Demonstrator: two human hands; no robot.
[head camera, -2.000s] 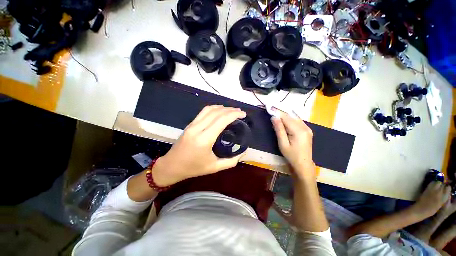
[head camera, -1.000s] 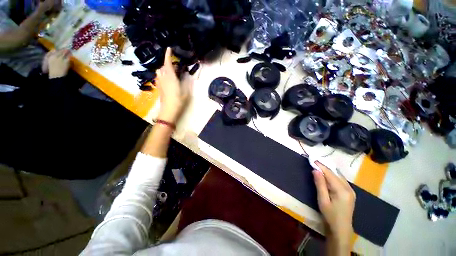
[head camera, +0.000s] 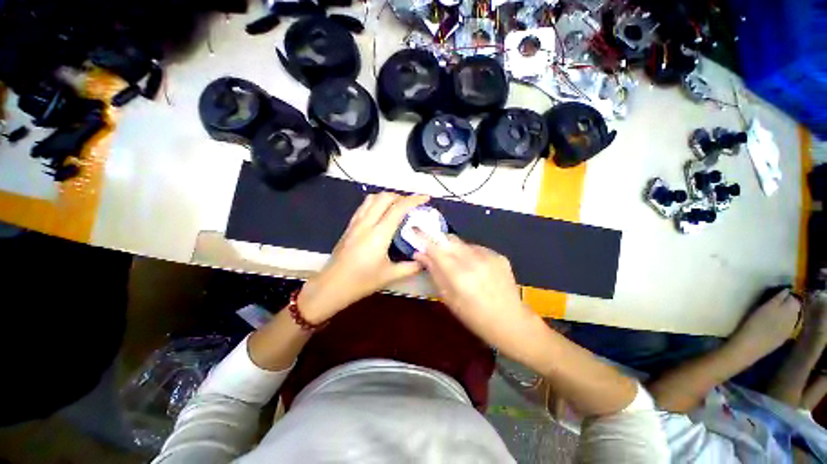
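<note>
My left hand (head camera: 358, 249) holds a round black housing (head camera: 399, 246) over the black mat (head camera: 544, 249), its fingers around the left side. My right hand (head camera: 476, 281) presses a white paper or wipe (head camera: 424, 223) onto the housing's face with its fingertips. The paper and the fingers hide most of the face. Several round black housings (head camera: 442, 142) stand behind the mat, some with thin wires trailing. One of them (head camera: 288, 149) touches the mat's back edge at the left.
Loose black parts (head camera: 68, 136) lie at the left. Silver metal parts with wires (head camera: 530, 53) are piled at the back, beside blue bins (head camera: 784, 59). Small silver-and-black parts (head camera: 696, 216) and a white scrap (head camera: 763, 156) lie at the right. Another person's hand (head camera: 769, 324) is at the right edge.
My left hand has come back from the black parts pile at the left and now holds a housing. My right hand has moved left with the white paper onto it. The view has shifted too.
</note>
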